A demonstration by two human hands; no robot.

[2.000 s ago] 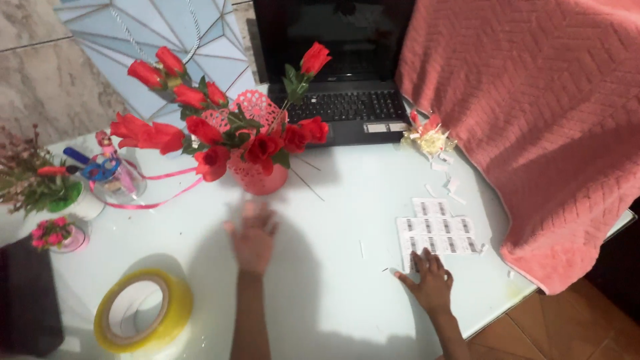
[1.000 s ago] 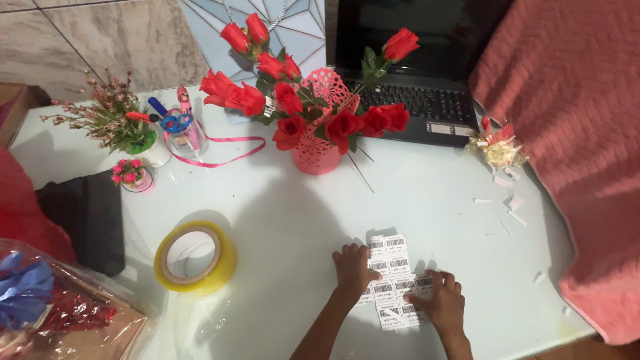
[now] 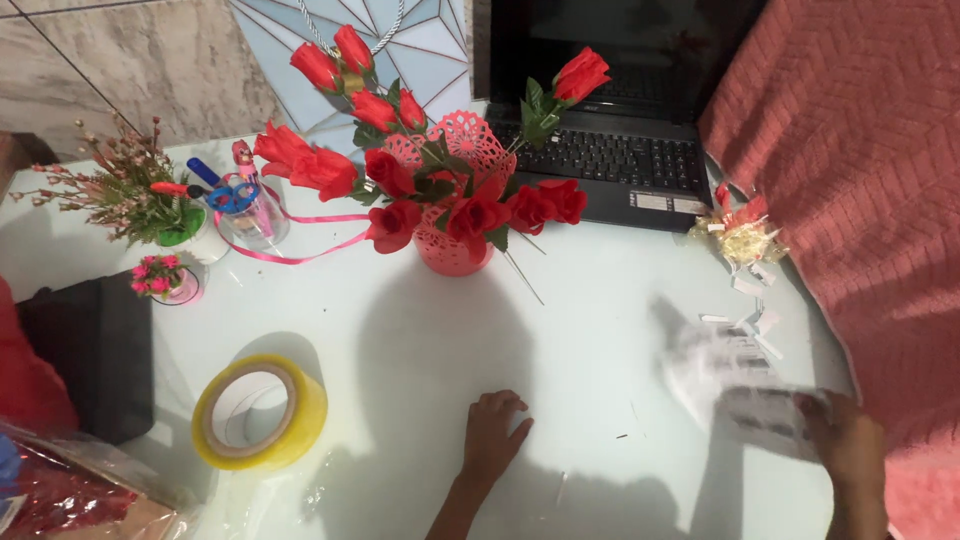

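My right hand (image 3: 844, 435), at the lower right, grips the edge of a blurred sheet of printed white labels (image 3: 742, 386). The sheet is tilted above the tabletop and reaches toward small white paper scraps (image 3: 761, 319). My left hand (image 3: 491, 435) rests near the front middle of the white table, fingers slightly curled and apart, holding nothing. A large roll of clear yellowish packing tape (image 3: 304, 427) lies to its left.
A red perforated vase (image 3: 454, 251) of artificial red roses stands before an open laptop (image 3: 615, 169). Potted plants, a clear cup (image 3: 262, 225) with scissors and pens, and a dark flat object (image 3: 90, 360) are on the left. A coral blanket (image 3: 862, 187) borders the right.
Both hands were at the label sheet one second ago. My left hand has let go; my right hand has moved the sheet rightward, beside the paper scraps.
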